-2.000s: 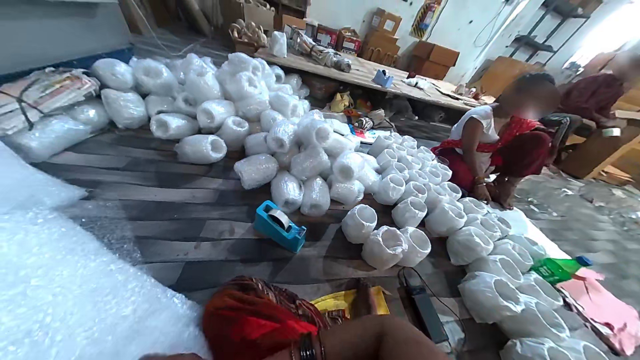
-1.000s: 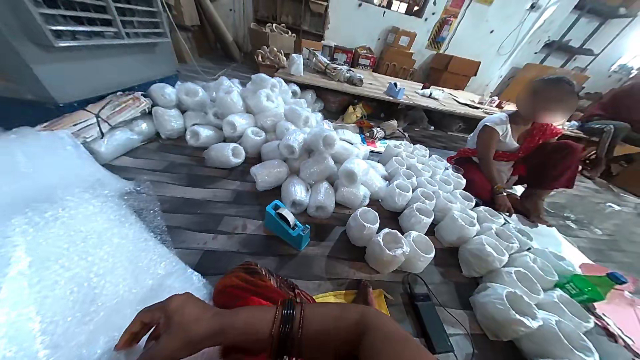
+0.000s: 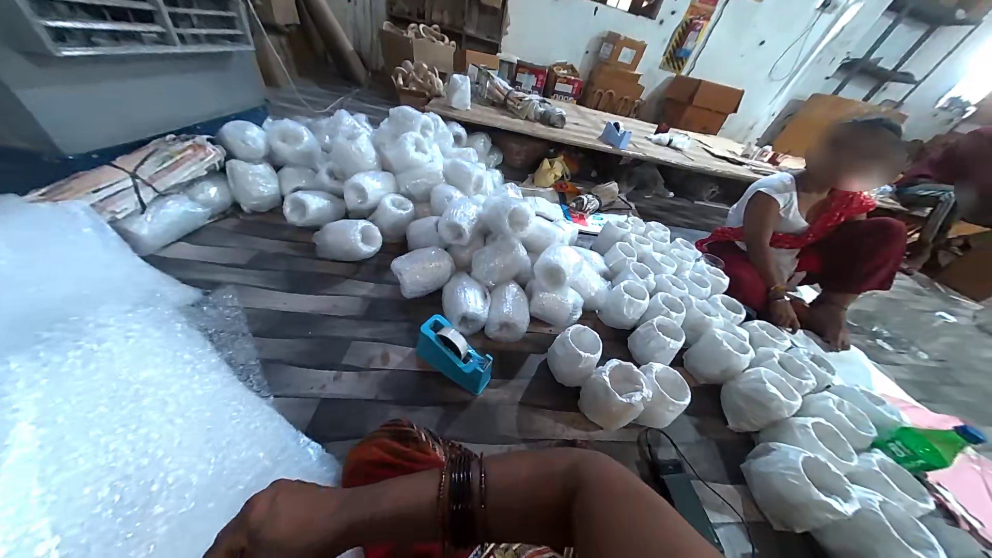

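My right hand (image 3: 267, 523), with dark bangles on its wrist, reaches to the lower left at the edge of the bubble wrap sheets (image 3: 155, 387); its fingers are cut off by the frame, so a grip cannot be made out. My left hand is out of view. A blue tape dispenser (image 3: 453, 355) with a roll of tape stands on the striped floor beyond my arm. Behind it lies a heap of bubble-wrapped hollow items (image 3: 422, 271). To the right stand rows of round, open-topped items wrapped in white paper (image 3: 612, 394).
A person (image 3: 806, 225) squats beyond the rows at the right. A green plastic bottle (image 3: 922, 446) lies at the far right. Near my forearm is a black device with a cable (image 3: 686, 496). Tied newspapers (image 3: 132, 174) lie at the left, and a low wooden platform (image 3: 573, 128) stands behind.
My right hand, raised with fingers spread a second ago, is now lower and partly outside the frame at the bubble wrap. The view has swung left since two seconds ago.
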